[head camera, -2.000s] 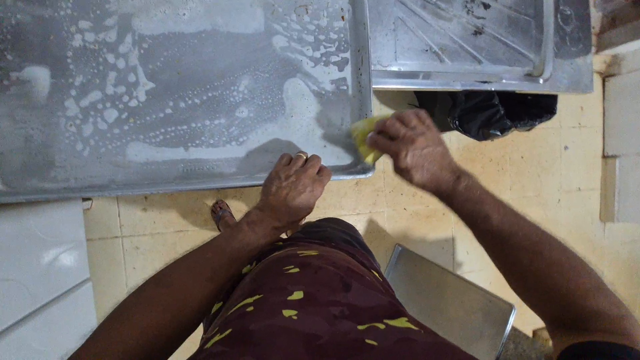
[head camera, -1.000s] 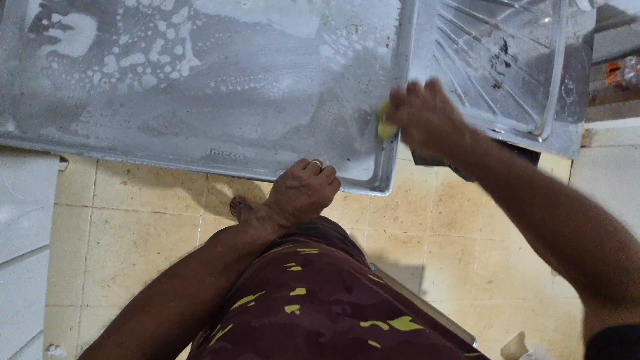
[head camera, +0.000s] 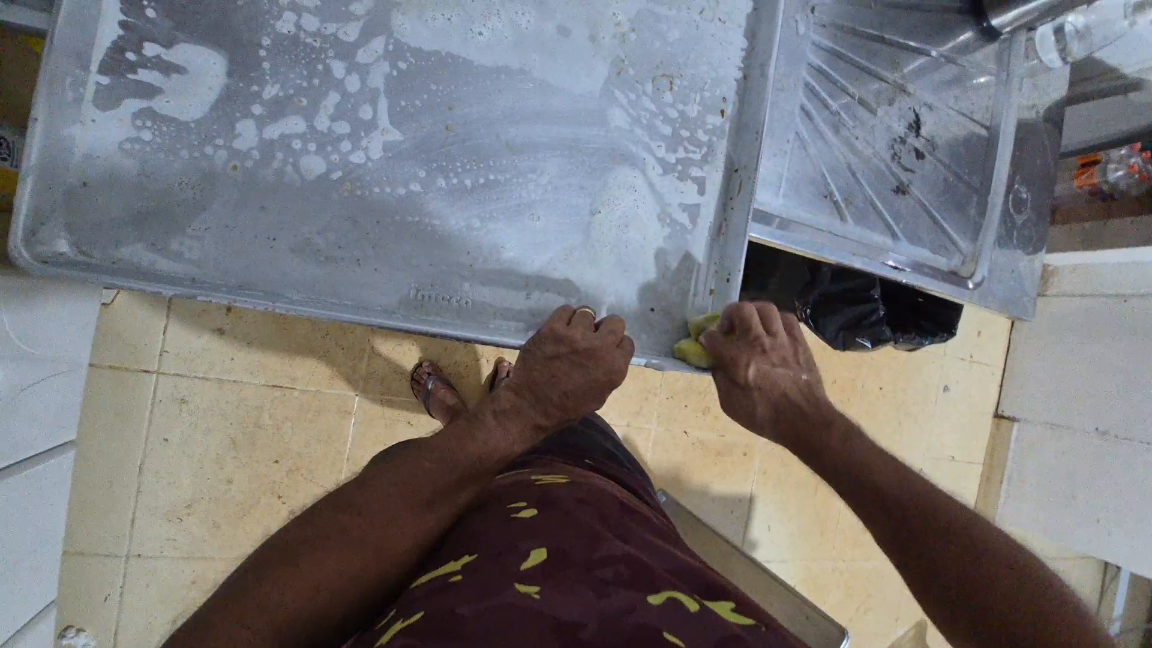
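A large metal tray (head camera: 504, 207), wet and streaked with suds, spans the upper left and centre. My left hand (head camera: 576, 360), with a ring on one finger, grips its near rim. At the tray's near right corner, my right hand (head camera: 765, 364) pinches a yellow sponge or cloth (head camera: 696, 342) against the rim. The fingertips of both hands are partly hidden.
A ribbed steel sink drainboard (head camera: 886, 153) adjoins the tray on the right, with a black plastic bag (head camera: 846, 301) below. A clear bottle (head camera: 1089, 34) lies at the top right. Another flat metal tray or panel (head camera: 756, 567) is low beside my clothing, above the tiled floor (head camera: 252, 423).
My right hand with the yellow sponge or cloth has moved from the tray's right side, where it was one second ago, down to the near right corner. My left hand stays on the near rim.
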